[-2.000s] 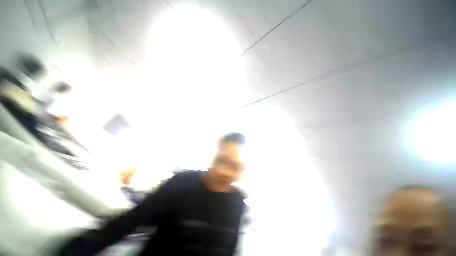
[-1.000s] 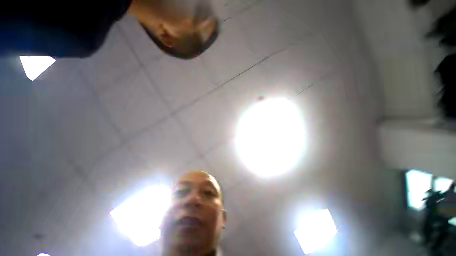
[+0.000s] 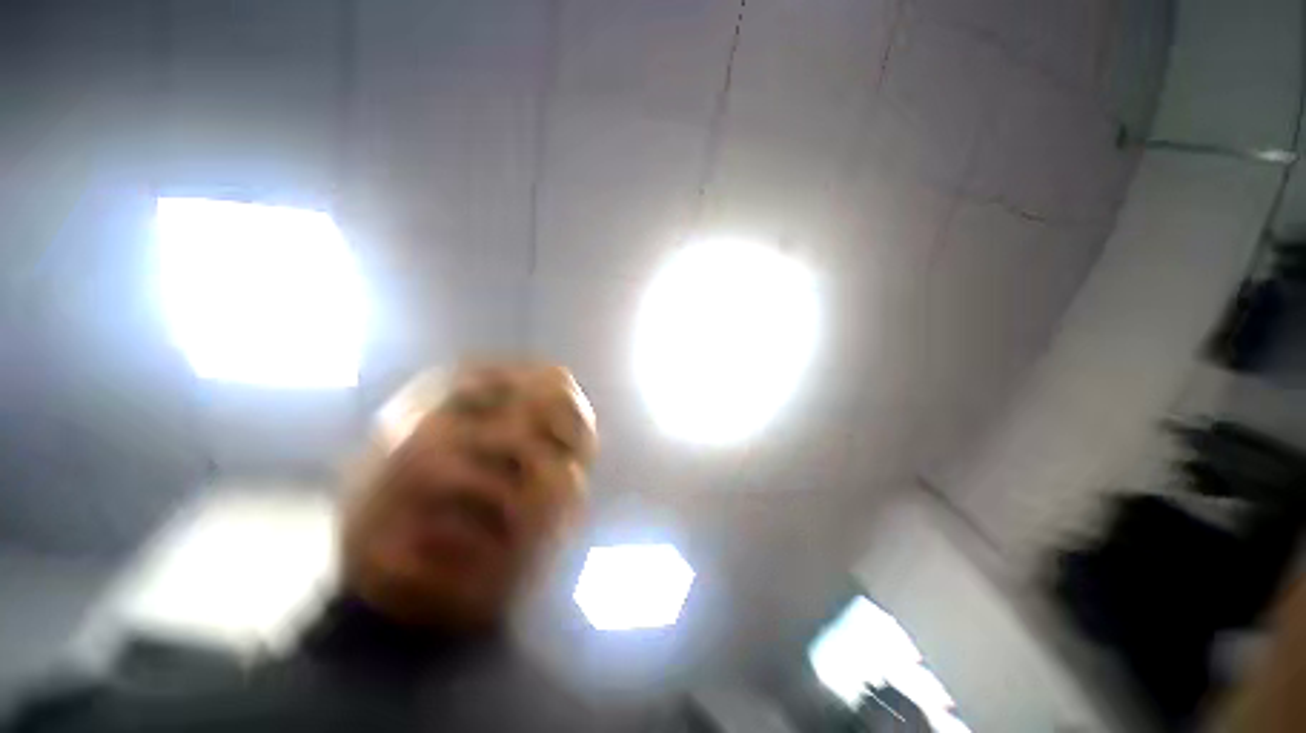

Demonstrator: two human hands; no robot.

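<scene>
The camera looks up at the ceiling, and the view is blurred. Nearest in front is a person [image 3: 466, 494] in dark clothing, whose head and shoulders show at the lower left. A blurred skin-coloured shape [image 3: 1272, 680] is cut off by the bottom right edge; I cannot tell what it is or whose. Neither of my hands can be made out, and no work piece shows.
A pale panelled ceiling [image 3: 602, 158] carries a square light [image 3: 261, 294], a round glaring light [image 3: 728, 341] and a smaller light [image 3: 633, 584]. Dark blurred shapes [image 3: 1160, 594] stand at the right. A bright window-like patch [image 3: 874, 652] shows at the lower right.
The view has swung and turned across the ceiling. The person's head is larger and further left and up. The dark sleeve and the skin-coloured part at the top left are gone.
</scene>
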